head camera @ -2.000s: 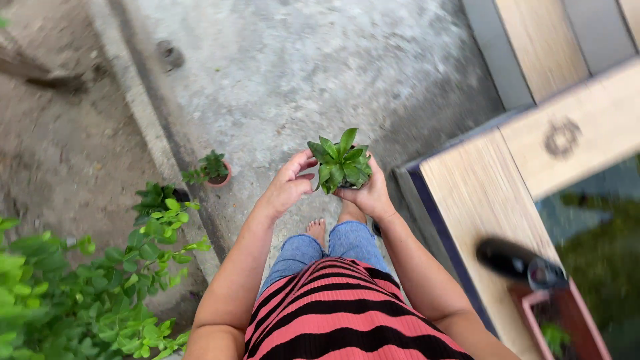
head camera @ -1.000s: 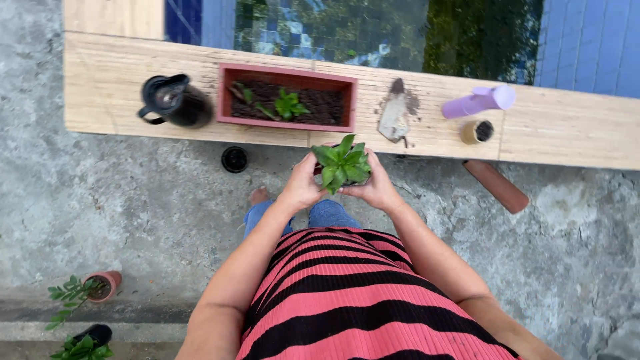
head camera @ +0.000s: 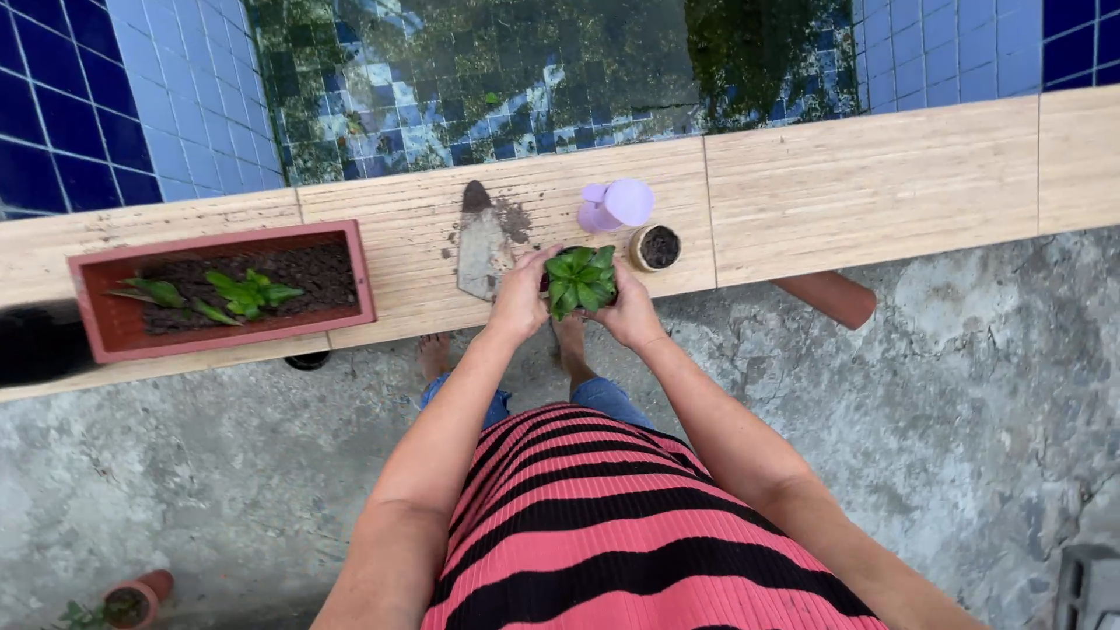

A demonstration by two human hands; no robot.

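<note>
A leafy green potted plant is held between my left hand and my right hand, over the near edge of the ledge. Its pot is mostly hidden by the leaves and my fingers. Just left of my left hand lies a soil-stained trowel. Beyond my right hand stand a small round pot of soil and a lilac plastic object, whose kind I cannot tell.
A terracotta-coloured planter box with soil and small plants stands on the tiled ledge. Beyond is a tiled pool with water. A brown tube-like object juts from under the ledge. Another potted plant is at lower left.
The view has swung from the concrete floor round to face the ledge and pool. The plant has stayed between both hands and is now nearer the trowel and the small pot.
</note>
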